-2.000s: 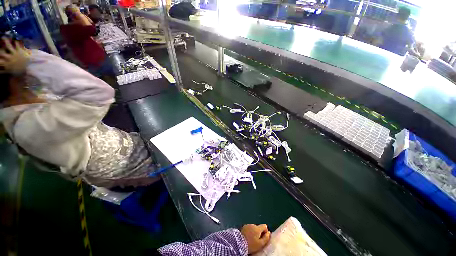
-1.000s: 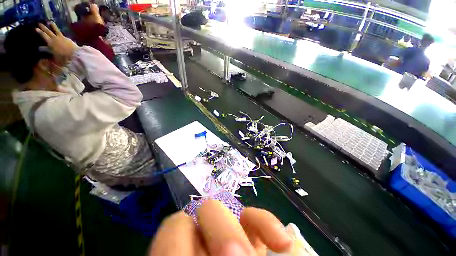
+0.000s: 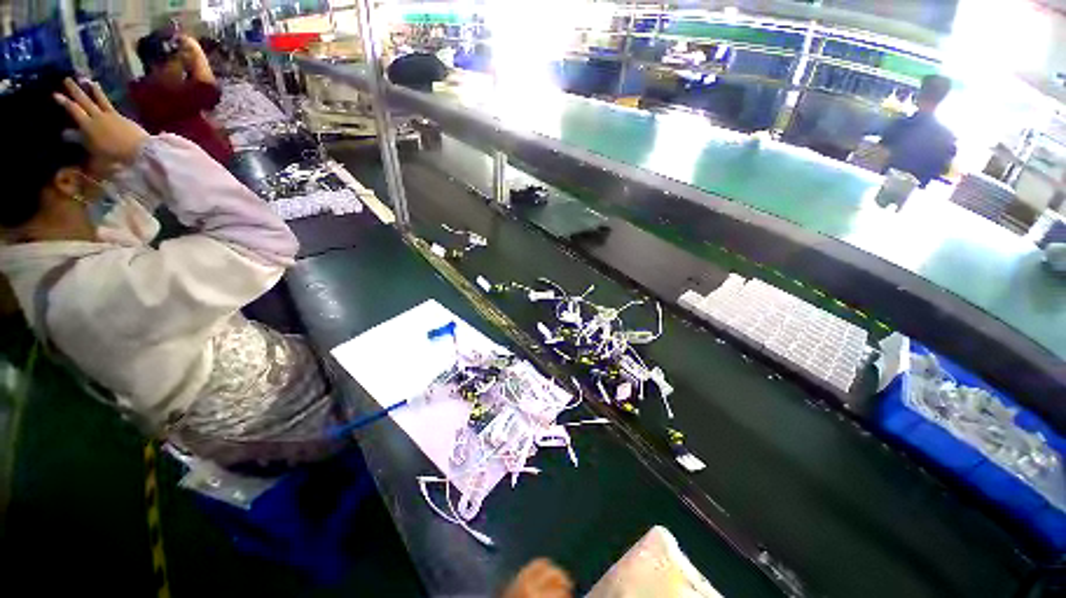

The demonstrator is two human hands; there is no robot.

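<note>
My left hand [image 3: 538, 578] shows only as a small blurred patch cut off by the bottom edge, just left of the cream-white cushion [image 3: 655, 568]. Its fingers cannot be made out. My right hand is not in view. Nearest in front, a pile of white cords [image 3: 509, 432] and small circuit boards [image 3: 477, 380] lies on a white sheet [image 3: 386, 350] on the green bench. One cord hangs over the sheet's near edge, its plug on the bench.
The dark belt beside the bench carries a cord-and-board cluster [image 3: 602, 339] and a lone adapter [image 3: 684, 451]. Beyond it are white housing trays [image 3: 783, 327] and a blue parts bin [image 3: 976, 450]. A seated person [image 3: 152, 280] is on the left, a raised hand at the head.
A large blurred hand near the camera one second ago is gone; only a small part of a hand remains at the bottom edge. The view has shifted slightly. The cord piles look unchanged.
</note>
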